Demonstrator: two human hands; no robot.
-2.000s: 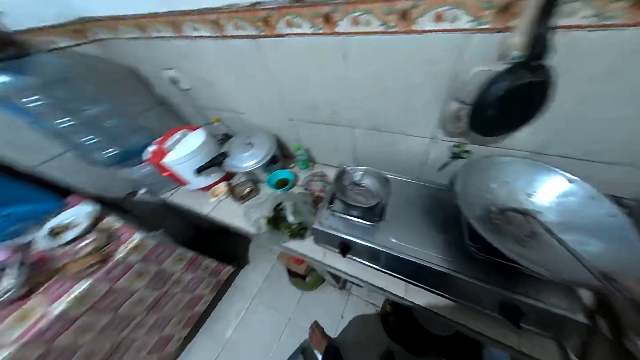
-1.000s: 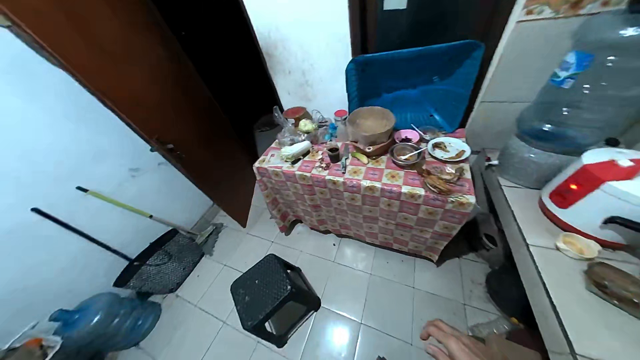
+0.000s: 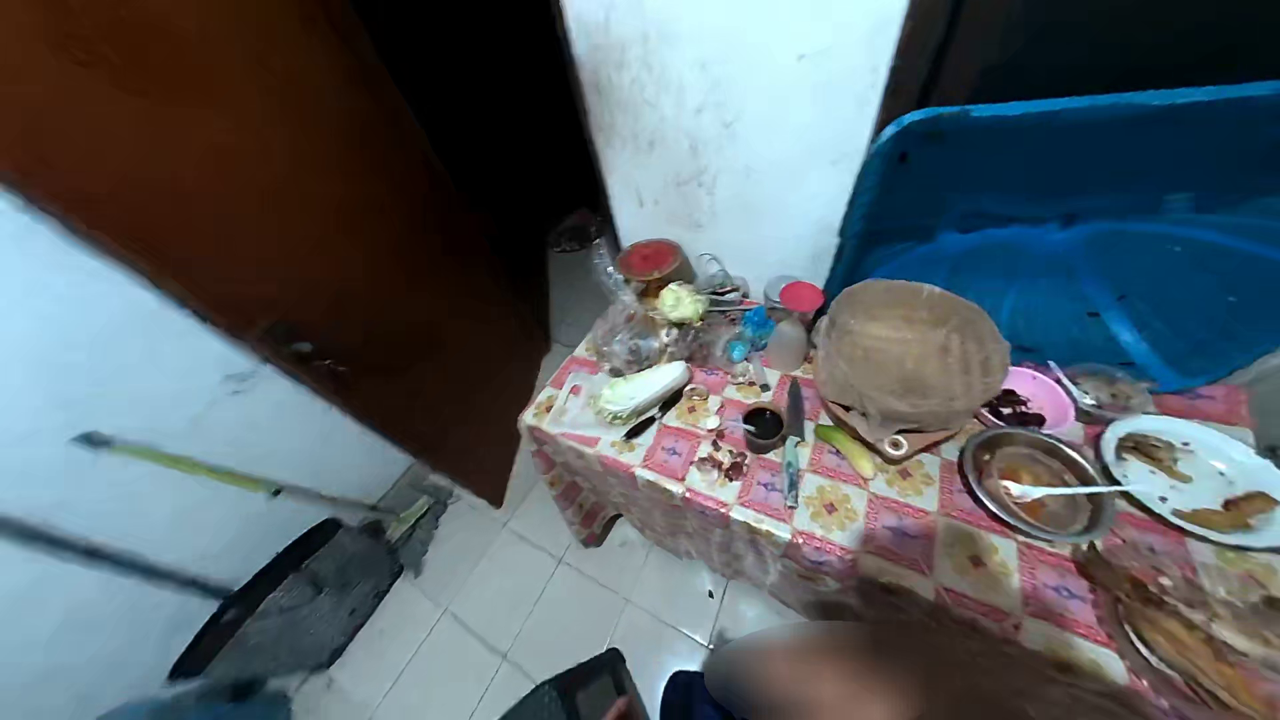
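Observation:
At the bottom edge, a blurred skin-toned shape (image 3: pixel 850 665), seemingly my right hand, lies before the table's near side; its fingers cannot be made out. My left hand is not visible. On the checked tablecloth (image 3: pixel 835 505) lie a napa cabbage (image 3: pixel 640 390), a dark-bladed knife with a light handle (image 3: pixel 792 440), a small cup of dark liquid (image 3: pixel 764 427) and a long green vegetable (image 3: pixel 846 450). A brown rounded vessel or cover (image 3: pixel 912 350) stands behind. Towards the right are a metal bowl with a white spoon (image 3: pixel 1040 485), a pink bowl (image 3: pixel 1035 398) and a white plate with food (image 3: pixel 1190 480).
A large blue plastic tub (image 3: pixel 1090 230) stands behind the table. A black stool (image 3: pixel 580 690) is at the bottom. To the left are a brown door (image 3: pixel 300 200), a dustpan (image 3: pixel 295 600) and a yellow-green broom handle (image 3: pixel 190 465). Plastic bags (image 3: pixel 630 335) crowd the table's far left corner.
The view has swung from the stove to the table and come closer to it. The hand seen at the lower edge a second ago appears now as a blurred shape before the table.

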